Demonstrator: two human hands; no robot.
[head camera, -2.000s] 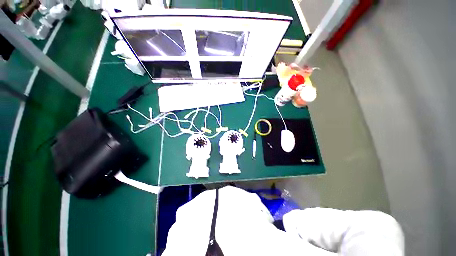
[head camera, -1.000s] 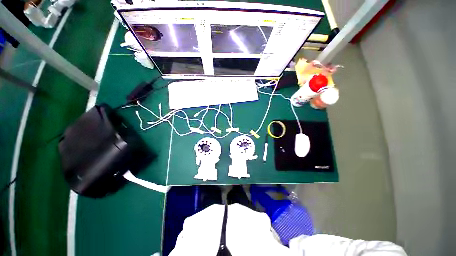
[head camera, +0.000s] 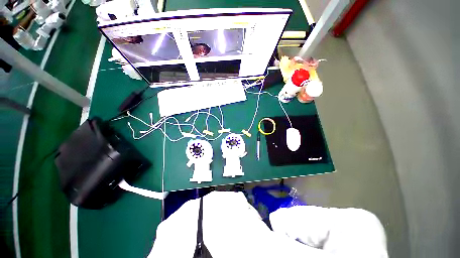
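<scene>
Two white security cameras stand side by side near the bench's front edge, the left one (head camera: 200, 160) and the right one (head camera: 232, 155). Each has a round head with a dark lens ringed by dots and a flat foot toward me. Thin white cables with yellow tags (head camera: 189, 123) tangle behind them. The monitor (head camera: 196, 48) shows several picture panes, with a reddish-brown round shape in the two upper ones. A white keyboard (head camera: 202, 97) lies below it. Neither of my hands is in view; a white sleeve (head camera: 333, 227) shows at the bottom right.
A white mouse (head camera: 293, 139) lies on a black pad (head camera: 275, 157), beside a yellow tape ring (head camera: 267, 126) and a pen (head camera: 259, 146). A red-topped can (head camera: 290, 88) stands at the right rear. A bulky black box (head camera: 91, 164) stands left. Blue stool (head camera: 272, 198) below the bench edge.
My view has shifted, so the bench sits further left than one second ago. The reddish-brown shape now also shows in the upper right pane. The cameras stay on the bench.
</scene>
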